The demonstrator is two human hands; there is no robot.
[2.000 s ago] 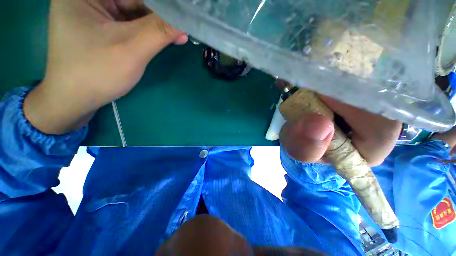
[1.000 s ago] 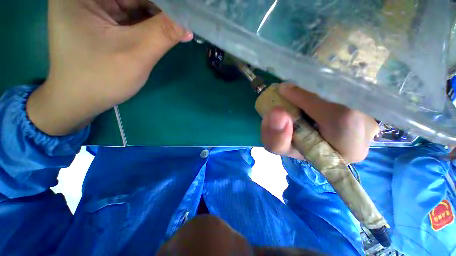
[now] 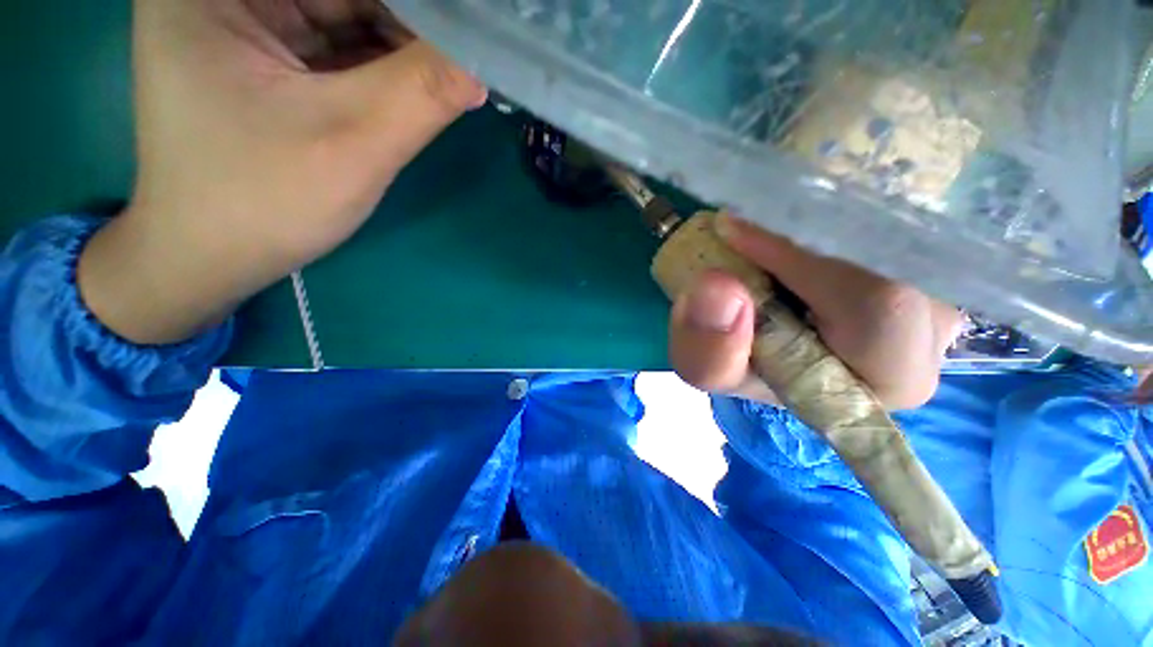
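Observation:
My right hand (image 3: 822, 310) grips a soldering iron by its tape-wrapped handle (image 3: 841, 411). The iron's metal shaft points up and left to a black round unit (image 3: 556, 164) on the green mat; its tip is hidden by the clear hood's rim. My left hand (image 3: 285, 164) is at the upper left, thumb pointing right, beside the unit. A small shiny bit shows just past the thumb tip. The fingers are partly out of frame or hidden, so what they hold cannot be told.
A large cloudy clear fume hood (image 3: 809, 202) covers the upper right. Through it a tan speckled block (image 3: 904, 139) shows. A toothed pale strip (image 3: 306, 322) lies near the mat's front edge. Another person's blue smock with a red badge (image 3: 1116, 544) is at the right.
Since two seconds ago, my right hand has moved left and the iron's shaft has reached over to the unit. In the last second both hands shifted only slightly.

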